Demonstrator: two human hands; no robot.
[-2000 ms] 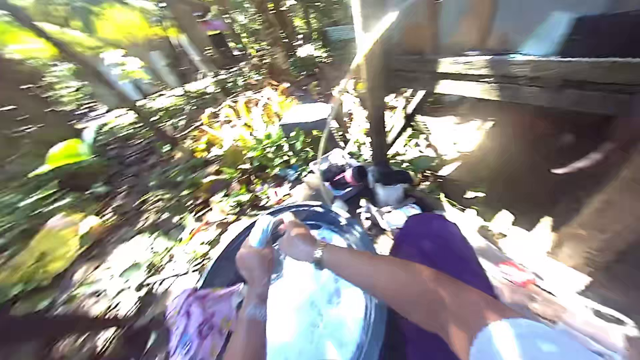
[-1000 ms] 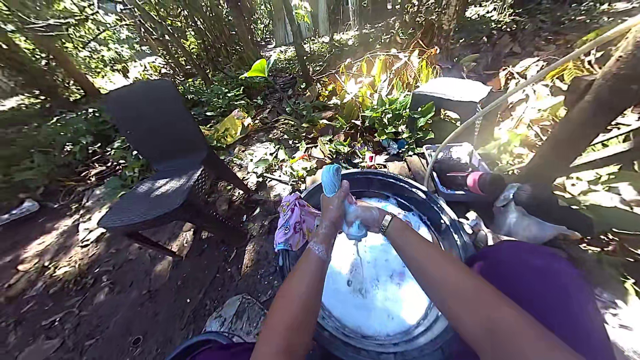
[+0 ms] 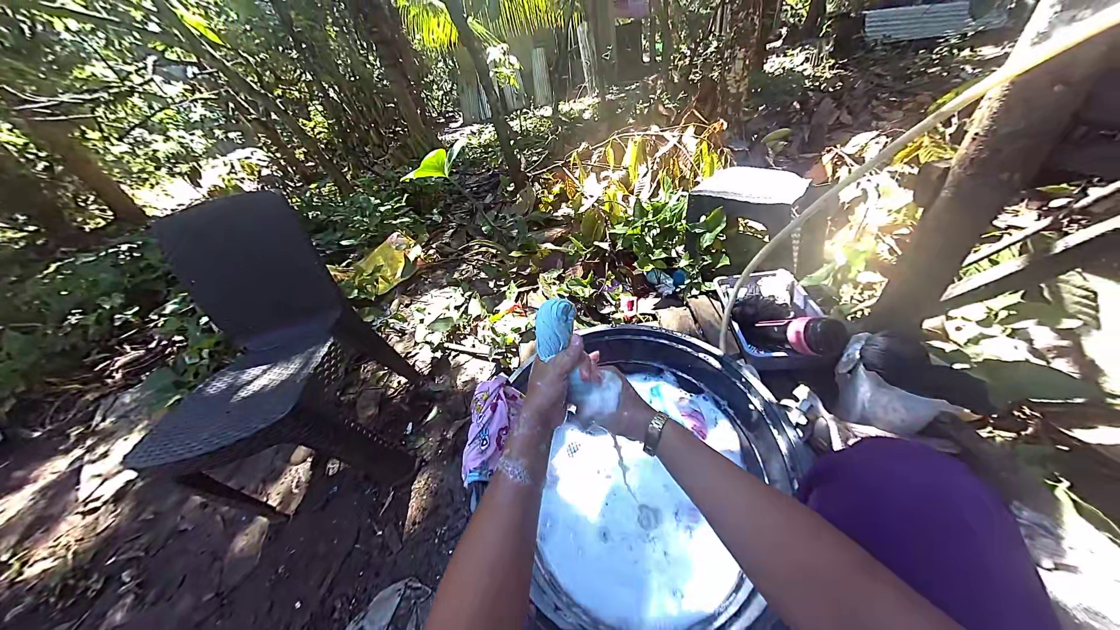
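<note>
A light blue cloth (image 3: 555, 327) is bunched tight between my two hands above a round black tub (image 3: 770, 420). My left hand (image 3: 553, 381) grips its upper part, whose end sticks out above the fist. My right hand (image 3: 617, 404), with a watch on the wrist, is closed around the lower, sudsy part. Water drips from the cloth into the foamy water (image 3: 630, 525). Some coloured cloth (image 3: 694, 418) shows at the foam's right side. A pink patterned cloth (image 3: 492, 429) hangs over the tub's left rim. Suds cling to my left wrist.
A dark woven-pattern chair (image 3: 254, 376) stands at the left. Beyond the tub's right side sits a crate (image 3: 809, 306) with a pink-banded dark bottle (image 3: 809, 336). A pale hose (image 3: 840, 184) arches down to the tub's far rim. A slanted trunk (image 3: 971, 192) rises at the right.
The view has swung left since two seconds ago, bringing the chair in. Both hands remain on the blue cloth over the tub.
</note>
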